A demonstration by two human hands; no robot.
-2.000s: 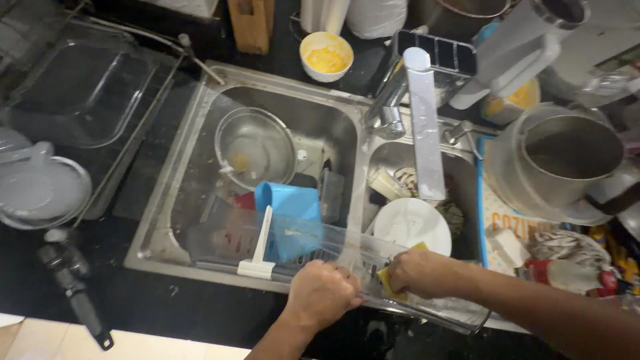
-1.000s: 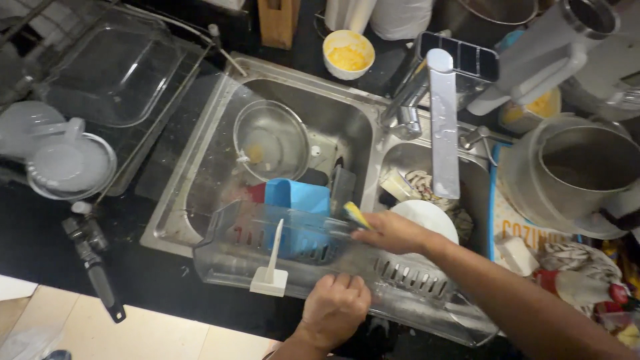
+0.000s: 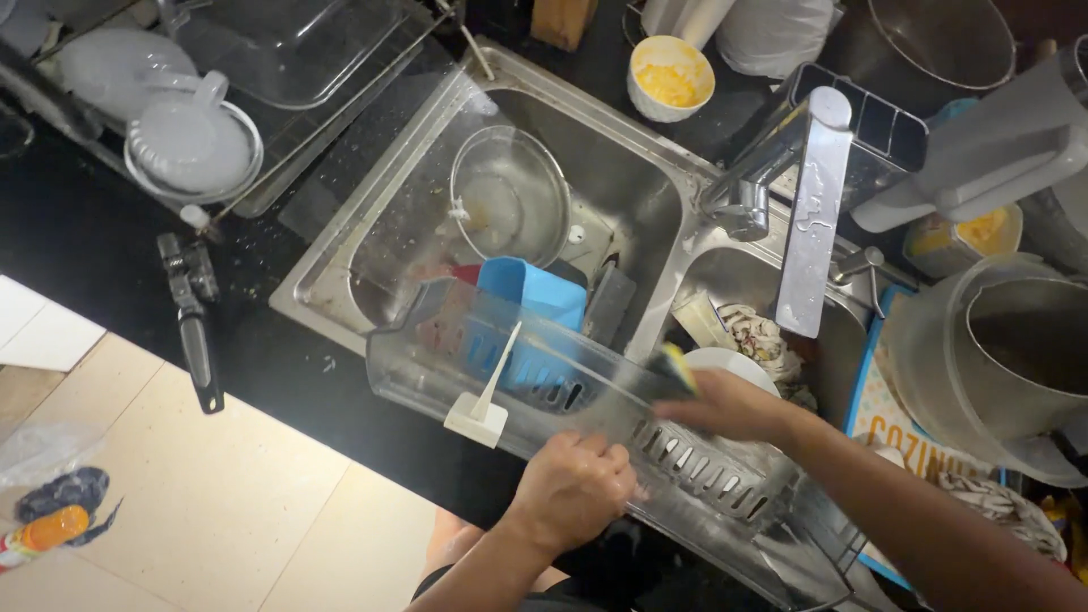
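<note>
A long clear plastic bin with slots lies slanted across the front of the double sink, a white plastic divider on its near edge. My left hand is closed on the bin's near rim. My right hand, slightly blurred, holds a yellow-edged sponge over the bin's far side. Beyond the bin, a blue plastic container and a round clear bowl sit in the left basin. A white plate in the right basin is partly hidden by my right hand.
The faucet rises behind the right basin. A bowl with yellow food stands behind the sink. Clear tubs and a metal pot crowd the right. A black-handled can opener lies left, below a dish rack with a glass dish.
My right hand with the sponge has moved up from the bin's right part to its far side. The bin shows more of its slots than two seconds ago.
</note>
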